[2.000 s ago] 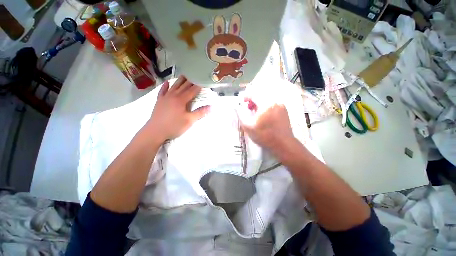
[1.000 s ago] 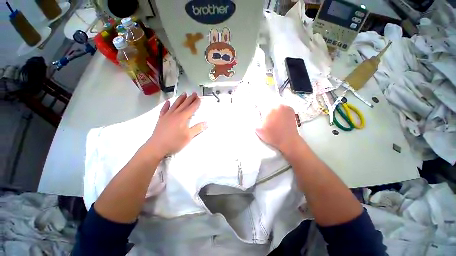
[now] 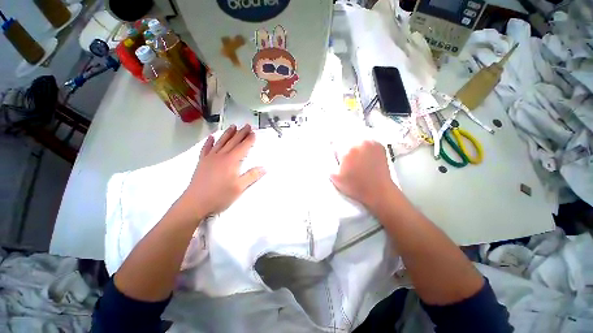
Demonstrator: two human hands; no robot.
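Observation:
White trousers (image 3: pixel 260 227) lie across the table in front of the sewing machine head (image 3: pixel 214 78), with a dark seam line and a curved opening showing grey inside near the front edge. My left hand (image 3: pixel 224 169) lies flat on the cloth with fingers spread, left of the small metal parts (image 3: pixel 279 122) under the head. My right hand (image 3: pixel 364 170) is closed in a fist on the cloth to the right, seemingly gripping a fold. Lamp glare washes out the cloth between the hands and hides its stitching.
Bottles with amber-red contents (image 3: pixel 170 88) stand at the back left. A phone (image 3: pixel 391 91), scissors with yellow and green handles (image 3: pixel 463 146) and a tan tool (image 3: pixel 481 88) lie right. A control panel (image 3: pixel 445 23) stands behind them. White garments (image 3: pixel 559 123) are piled at far right.
From two seconds to one second ago, the cloth and my right hand shifted towards me and the right hand moved off the dark seam. Since then the hands have barely moved.

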